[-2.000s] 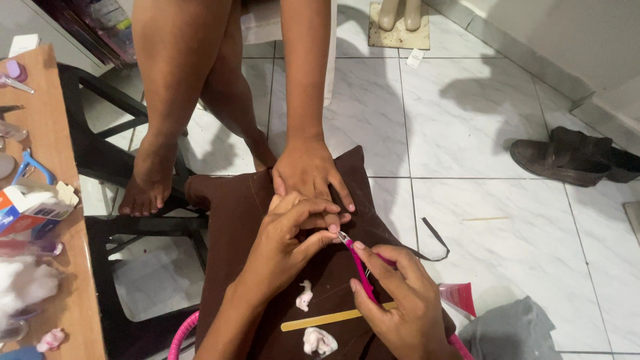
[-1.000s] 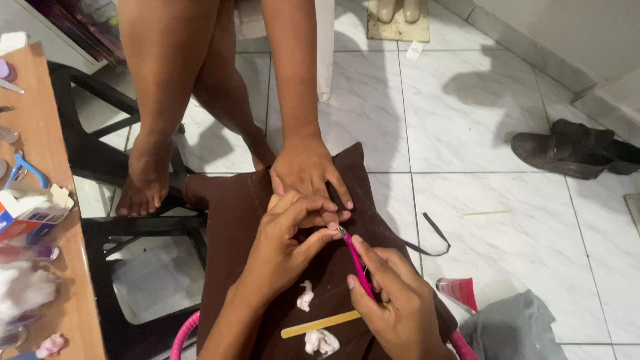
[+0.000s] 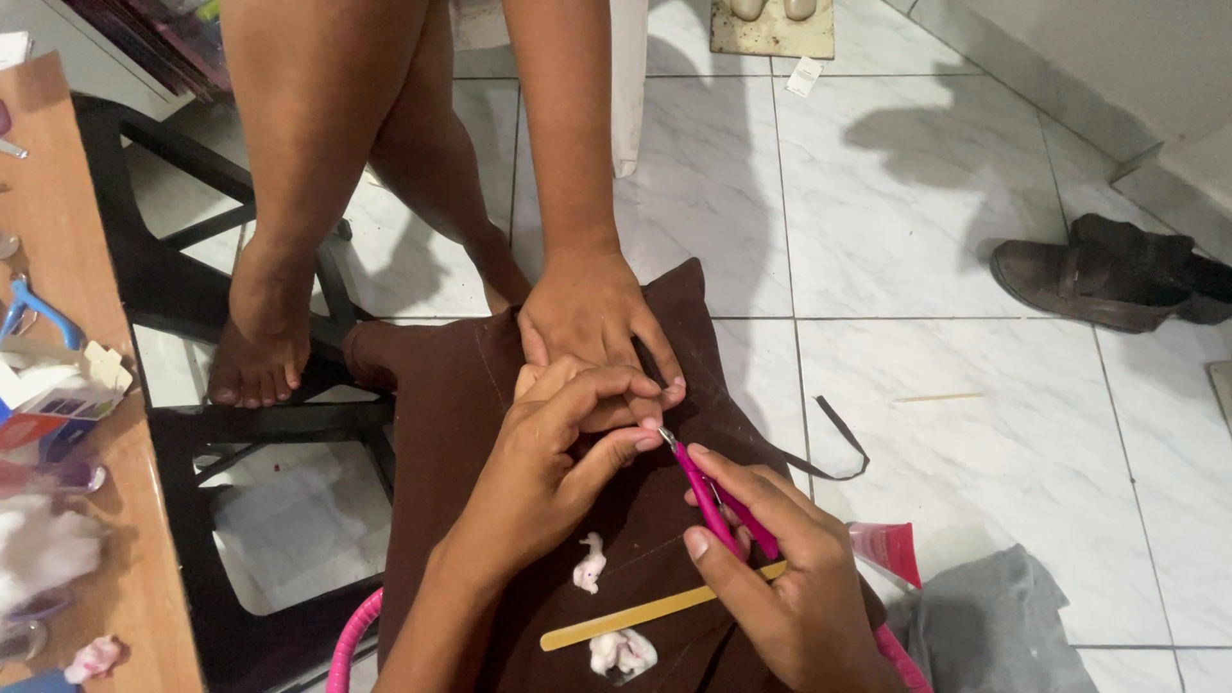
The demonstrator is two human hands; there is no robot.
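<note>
Another person's hand [image 3: 587,308] lies palm down on a brown cushion [image 3: 443,462]. My left hand [image 3: 568,433] holds one of its fingers between thumb and fingers. In my right hand [image 3: 780,558] is a pink-handled cuticle nipper [image 3: 707,500], its metal jaws at the tip of that held finger. Below my hands, a yellow nail file [image 3: 635,618] lies on the cushion, its right end passing behind my right hand. One used cotton piece [image 3: 589,563] lies above the file and another cotton wad [image 3: 624,654] just below it.
At the left, a wooden table [image 3: 96,289] carries blue nippers [image 3: 38,313], white cotton [image 3: 43,553], a box and several small containers. A black stool [image 3: 173,423] stands beside it, the person's bare foot [image 3: 260,337] above. Dark shoes [image 3: 1107,274], a red tube [image 3: 890,551] and grey cloth [image 3: 991,626] are at the right.
</note>
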